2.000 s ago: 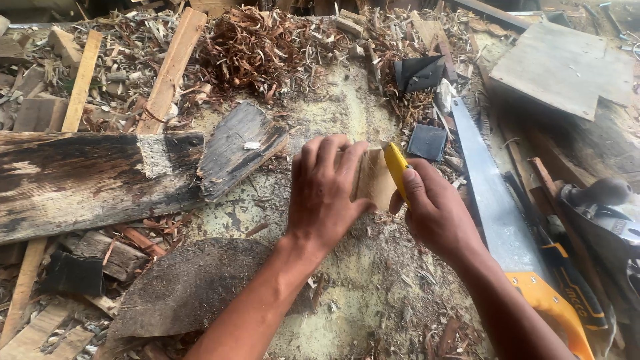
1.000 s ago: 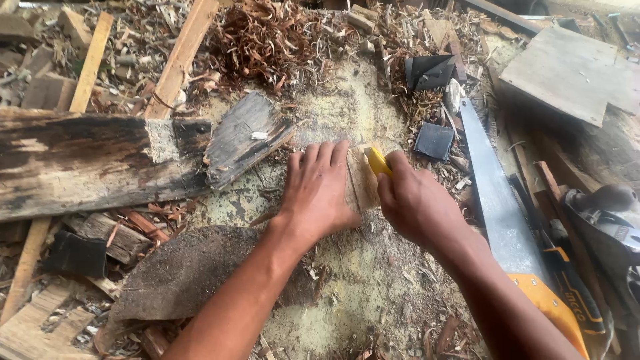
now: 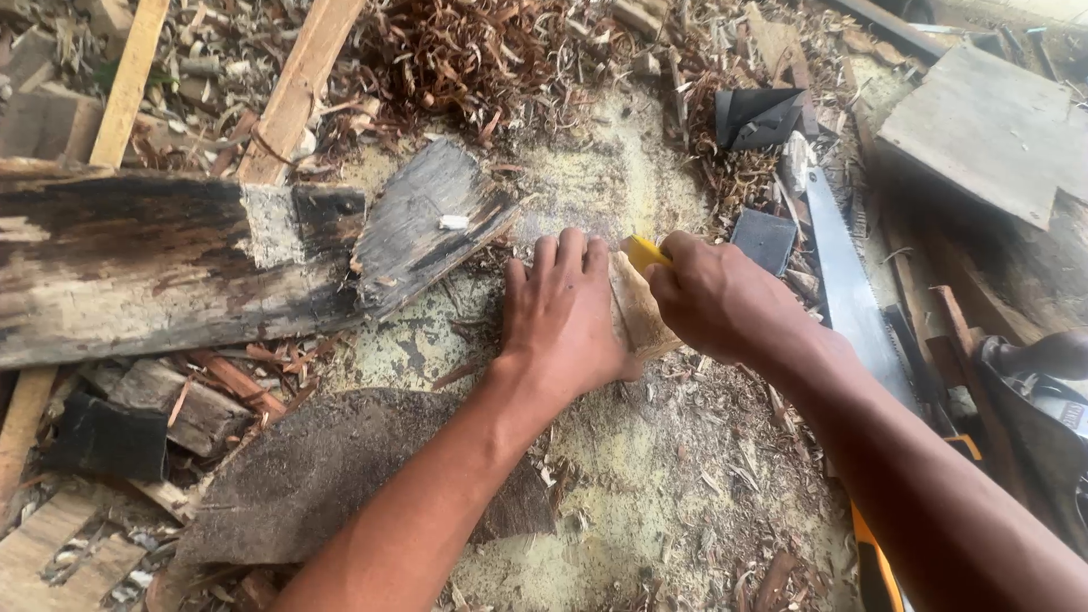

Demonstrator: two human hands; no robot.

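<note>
My left hand (image 3: 565,319) lies palm down on a small light-coloured wooden block (image 3: 642,314), its thumb along the near end and its fingers over the left side. In my right hand (image 3: 722,293) is a yellow-handled tool (image 3: 648,252), perhaps a utility knife, held over the block's right side; its working end is hidden. The block rests on a worn, dust-covered work surface (image 3: 612,450). A grey weathered board piece (image 3: 425,221) lies to the left of my left hand. Just beyond my right hand is a dark square of abrasive sheet (image 3: 763,240).
A handsaw (image 3: 850,289) and a hand plane (image 3: 1033,408) lie at the right, beneath a pale flat panel (image 3: 977,127). Charred plank (image 3: 153,263) at the left; curved dark board (image 3: 331,476) under my left forearm. Reddish shavings (image 3: 476,51) pile up at the back.
My right hand has turned and now lies lower over the block, with less of the yellow tool showing than two seconds ago. My left hand stays on the block.
</note>
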